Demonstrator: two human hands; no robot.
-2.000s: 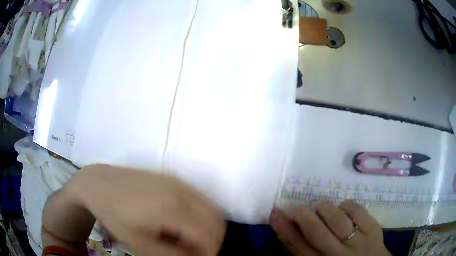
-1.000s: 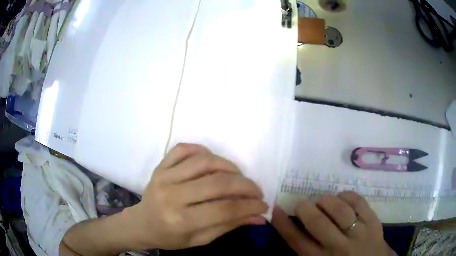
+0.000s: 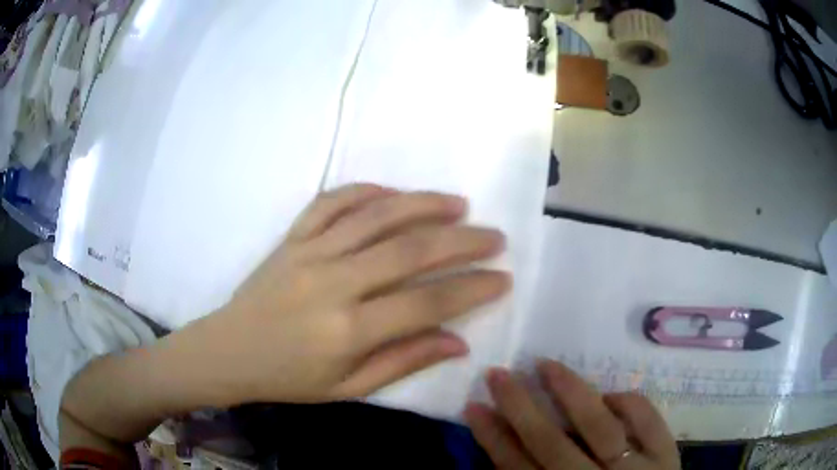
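A large white fabric panel (image 3: 431, 119) lies over the machine table, with a thin seam line running lengthwise. Its right edge passes under the presser foot (image 3: 537, 46). My left hand (image 3: 367, 294) lies flat on the panel, fingers spread and pointing right, over the lower part of the seam line. My right hand (image 3: 569, 422) is at the panel's lower right corner, fingertips on its edge, cut off by the picture's bottom. I cannot tell if it pinches the cloth.
Pink thread snips (image 3: 707, 328) lie right of the panel above the printed ruler (image 3: 734, 381). An orange-brown block (image 3: 582, 82) sits beside the foot. Black scissor handles (image 3: 798, 64) are at far right. White bundles (image 3: 46, 92) are at upper left; white cloth (image 3: 73, 321) hangs at lower left.
My left hand has moved from the panel's lower edge up onto the cloth and flattened, fingers spread. My right hand has shifted slightly left. The view has tilted, showing more of the machine head.
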